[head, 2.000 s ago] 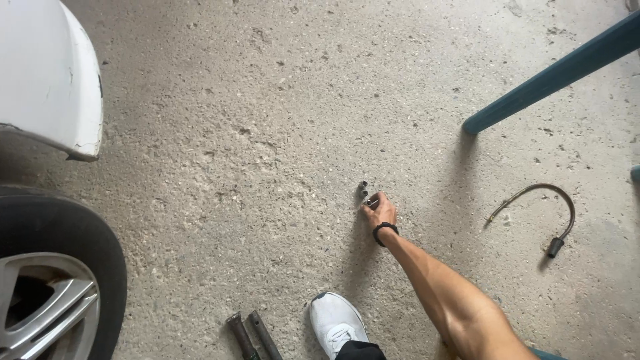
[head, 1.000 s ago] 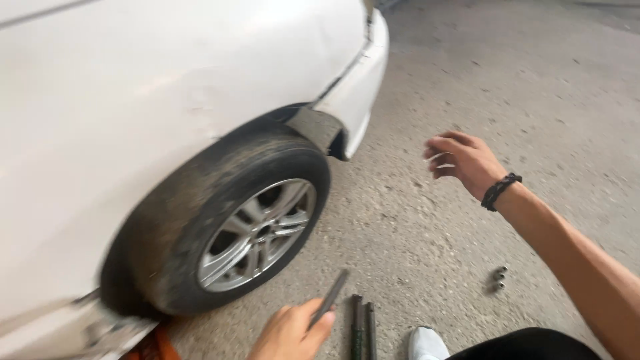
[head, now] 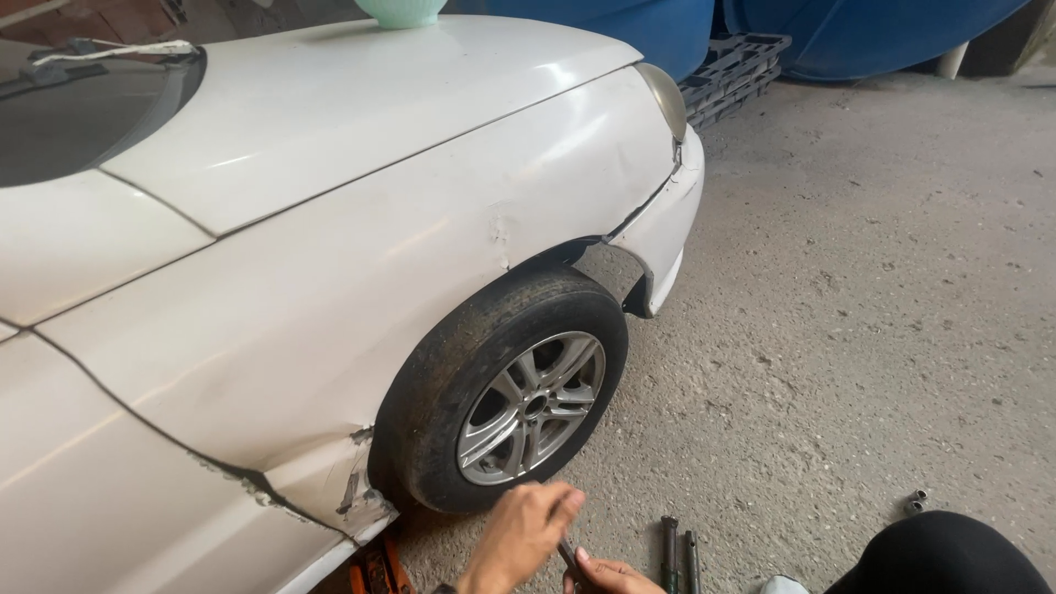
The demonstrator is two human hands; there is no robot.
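Low in the head view, my left hand has its fingers curled at the upper end of a dark metal bar; whether it grips the bar is unclear. My right hand is closed around the lower part of that bar, thumb on top, partly cut off by the frame. Just above both hands is the car's front wheel, a silver alloy rim with a black tire. No nuts or bolts can be made out clearly around its hub. Two metal bars lie on the concrete to the right.
The white car has a dented fender and a loose bumper edge. An orange jack stands under the sill. Small metal sockets lie near my knee. Behind are blue tanks and a black pallet.
My right hand, first at the small sockets and then raised at the right, is now beside my left hand on the bar. The view has swung up and left to the car.
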